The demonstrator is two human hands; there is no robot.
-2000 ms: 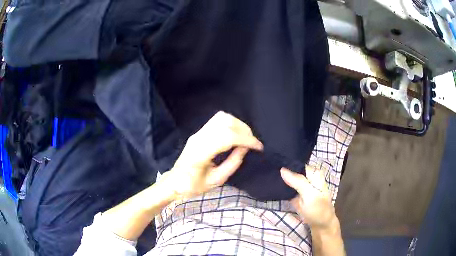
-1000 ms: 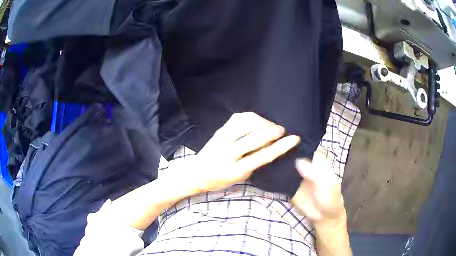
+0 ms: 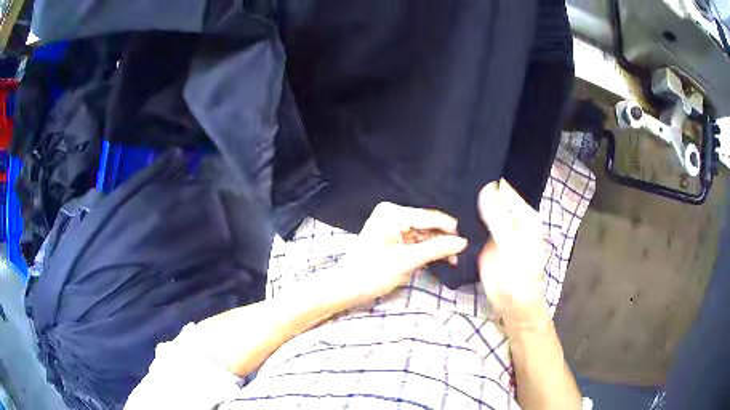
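Note:
A long black-navy garment panel (image 3: 400,104) hangs down from the top of the view over the checked apron (image 3: 360,352) on my lap. My left hand (image 3: 416,244) is at the panel's lower end, with thumb and fingers pinched together on the cloth. My right hand (image 3: 508,240) holds the panel's right lower edge, thumb on top and fingers hidden. The panel's bottom tip hangs between my two hands.
A garment bundle (image 3: 152,280) fills the left side, with a blue bin (image 3: 120,160) under it and a red basket (image 3: 6,120) at the left rim. At right are the machine (image 3: 664,48), a linkage bracket (image 3: 660,132) and a black bent rod (image 3: 656,186).
My left fingers have gone from lying flat to pinched. My right hand has moved up onto the panel's edge. The view has shifted, so the surroundings sit further right.

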